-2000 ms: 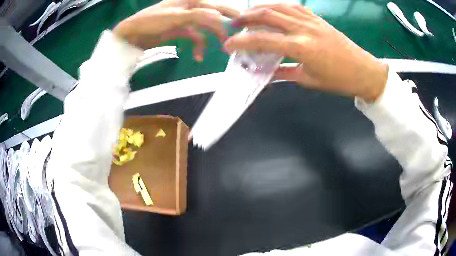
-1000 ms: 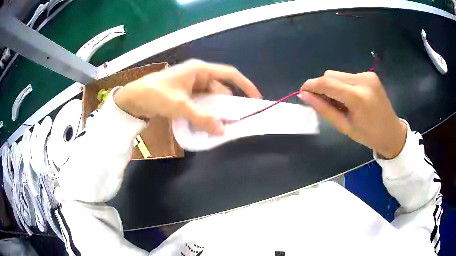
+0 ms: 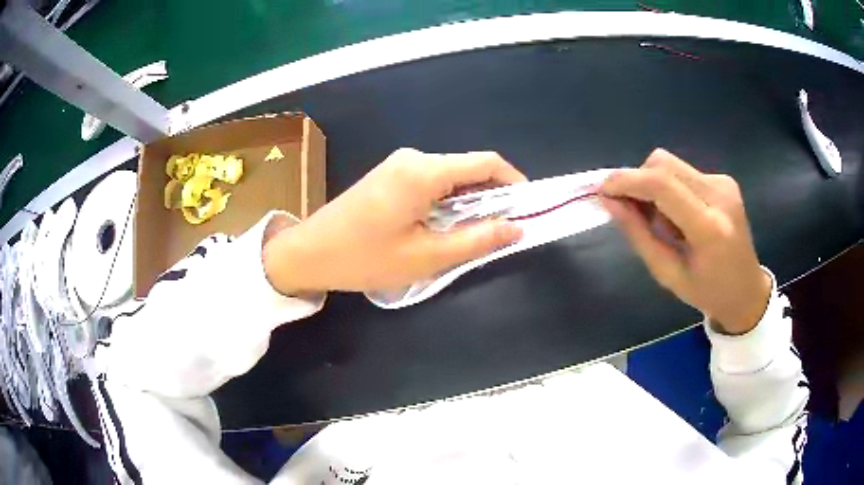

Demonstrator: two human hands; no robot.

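A white curved plastic shell (image 3: 568,220) is held over the black mat, its broad rounded end at left and its narrow end at right. My left hand (image 3: 398,223) grips the broad end, thumb below and fingers above. A thin red lead wire (image 3: 554,207) runs along the inside of the shell from my left fingertips to my right fingertips. My right hand (image 3: 682,223) pinches the wire at the shell's narrow end. My left hand hides much of the broad end.
An open cardboard tray (image 3: 315,170) with yellow scraps (image 3: 204,185) stands at left. Stacked housings (image 3: 38,303) and a round white piece (image 3: 106,237) lie beside it. Another shell (image 3: 819,137) and a loose wire (image 3: 671,49) lie at right. A pale rail (image 3: 455,43) edges the green belt.
The shell has turned slightly, its narrow end tilting up. My left hand has moved right along it. My right hand has brought the wire down to the narrow end.
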